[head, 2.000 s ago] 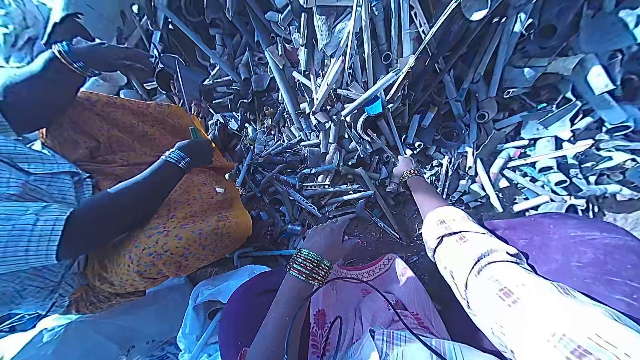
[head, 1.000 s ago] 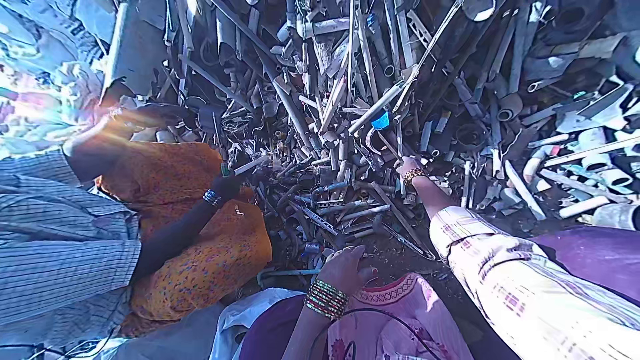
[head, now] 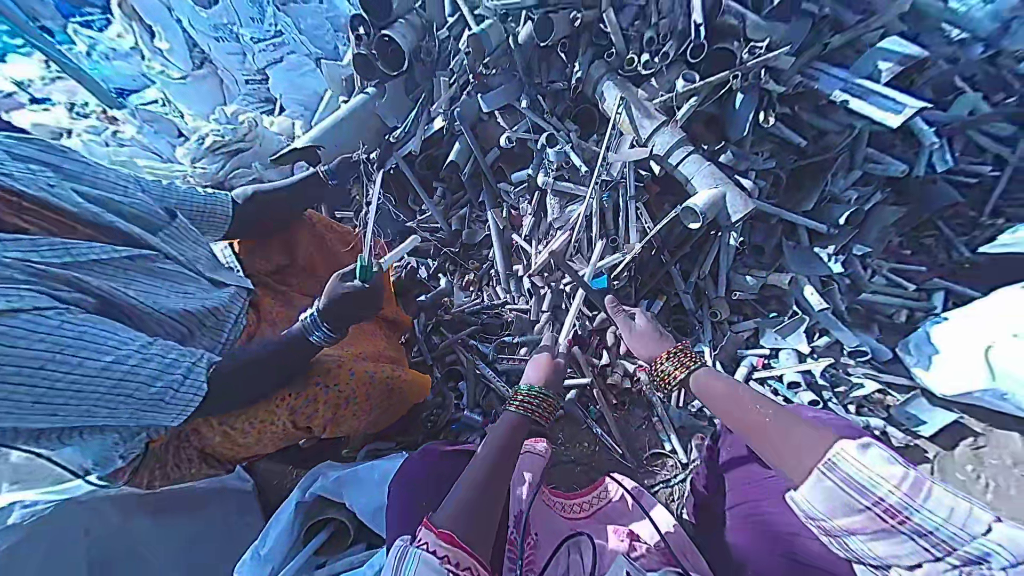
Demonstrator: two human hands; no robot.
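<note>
My left hand (head: 546,366) reaches into a heap of scrap pipes, its fingers closed at the lower end of a pale narrow pipe (head: 582,300). Just to the right, my right hand (head: 638,330) grips the near end of a dark flat strip (head: 586,282); its fingers are partly hidden. A small bright blue piece (head: 600,282) shows beside this strip, close to the pale pipe. Short broken pipe pieces and thin sticks lie around both hands.
At the left, a co-worker's hand (head: 352,296) holds a green-handled tool (head: 365,270) and a pale piece. Larger grey pipes (head: 680,160) lie farther back. White sacks (head: 240,80) are piled at the upper left, and a pale sack (head: 320,512) holding pipes is near my lap.
My left hand has moved forward from near my lap into the heap, close to my right hand. The view has shifted, showing more of the heap's far side.
</note>
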